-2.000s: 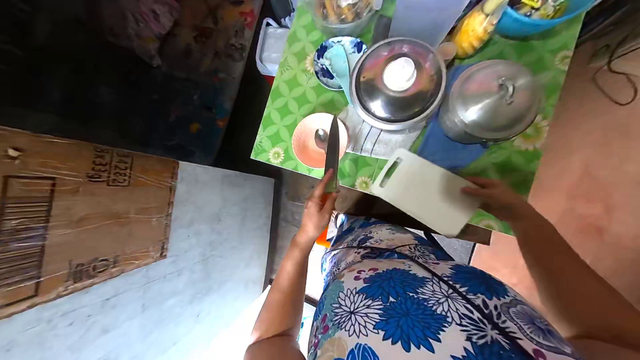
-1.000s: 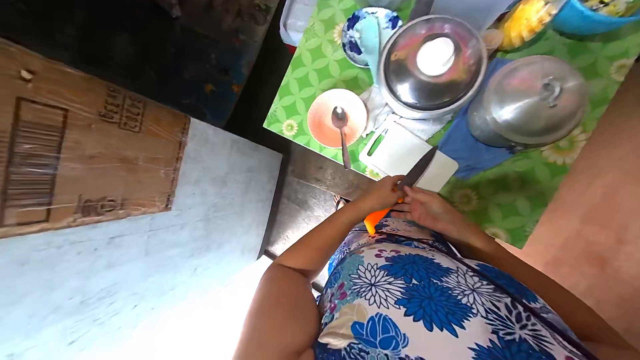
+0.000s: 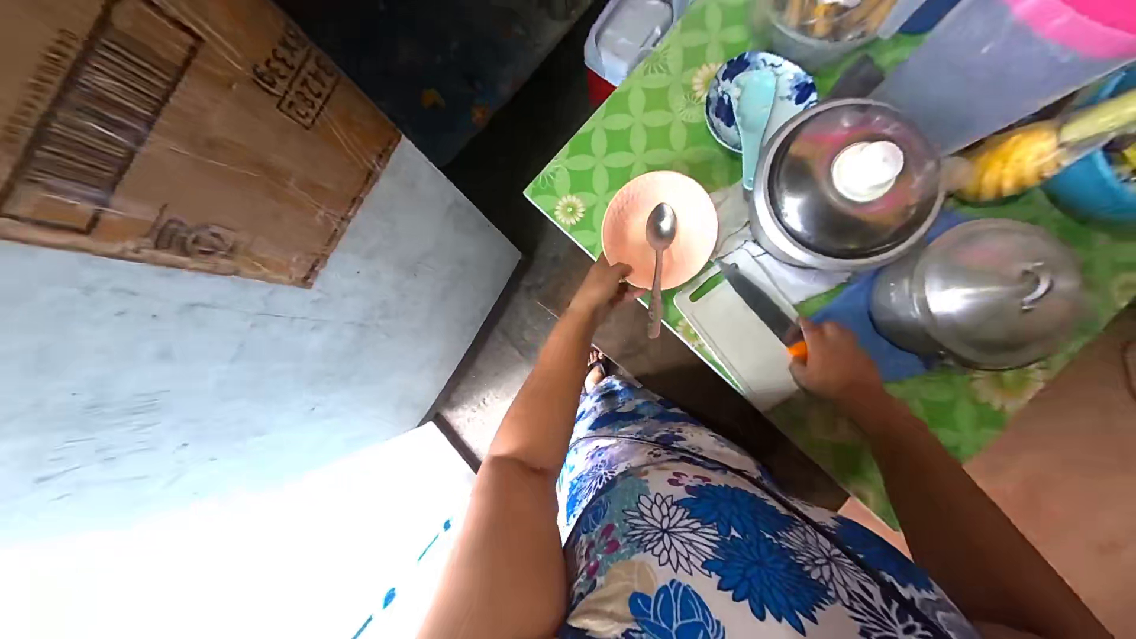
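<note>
My left hand (image 3: pixel 607 286) grips the near-left rim of a pink plate (image 3: pixel 632 222) at the table's edge. A metal spoon (image 3: pixel 660 232) lies in the plate, its handle sticking out over the rim. My right hand (image 3: pixel 834 359) is closed around the orange handle of a kitchen knife (image 3: pixel 759 300). The blade points up and left above a white cutting board (image 3: pixel 732 342), which lies flat along the table edge. Behind the board stands a lidded metal pot (image 3: pixel 848 191) on a white cloth (image 3: pixel 790 277).
The green patterned tablecloth (image 3: pixel 612 133) also bears a second lidded pot (image 3: pixel 998 293), a blue cloth (image 3: pixel 874 333), a blue-and-white bowl (image 3: pixel 728 98) with a light-blue spoon (image 3: pixel 754 120), and a blue basin (image 3: pixel 1087 182). A cardboard box (image 3: pixel 222 151) lies on the pale surface at left.
One second ago both hands were together at the knife in front of the board. Now my left hand has moved left to the pink plate, and my right hand holds the knife over the board.
</note>
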